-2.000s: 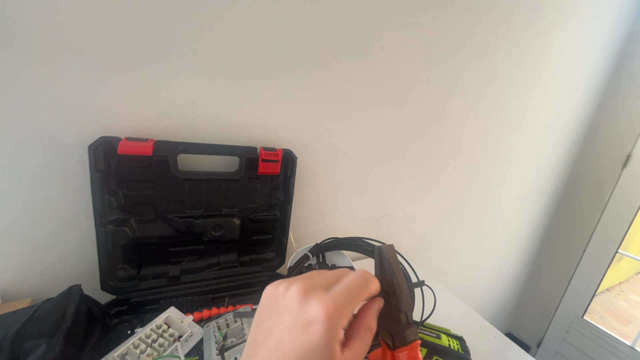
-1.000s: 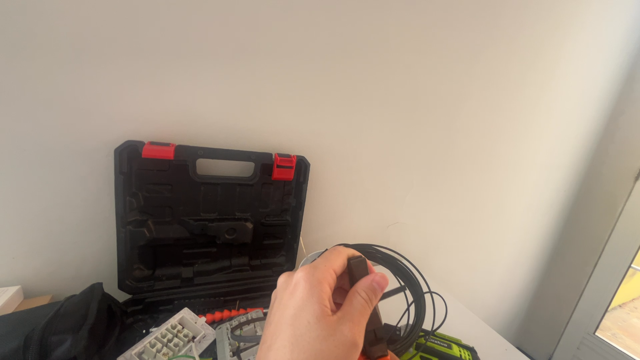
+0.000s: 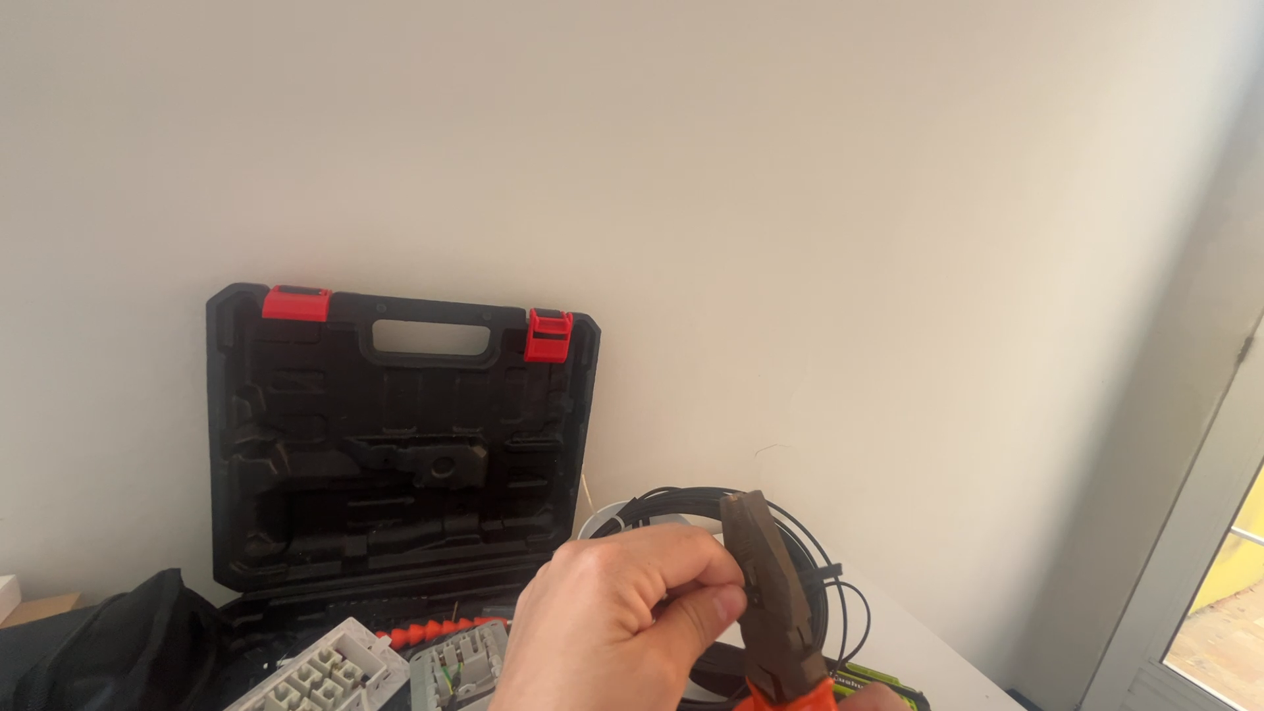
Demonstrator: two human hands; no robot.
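Dark metal pliers (image 3: pixel 775 592) with orange handles stand jaws up at the lower middle. My left hand (image 3: pixel 622 612) is beside them on the left, thumb and forefinger pinched together against the side of the jaws; whatever may be between the fingertips is too small to tell. Of my right hand (image 3: pixel 874 699) only a bit of a finger shows at the bottom edge, by the orange handles, which it holds. Behind the pliers lies a coil of black cable (image 3: pixel 805 533).
An opened black plastic tool case (image 3: pixel 395 415) with red latches leans at the wall. Before it are white terminal housings (image 3: pixel 336 671), a grey wired module (image 3: pixel 459 662) and an orange flexible shaft (image 3: pixel 434 630). Black fabric (image 3: pixel 128 642) lies left, a green-black tool part (image 3: pixel 874 676) right.
The pliers' jaws, largely hidden behind my left hand a second ago, now show upright to the right of it. My left fingers have moved to the side of the jaws.
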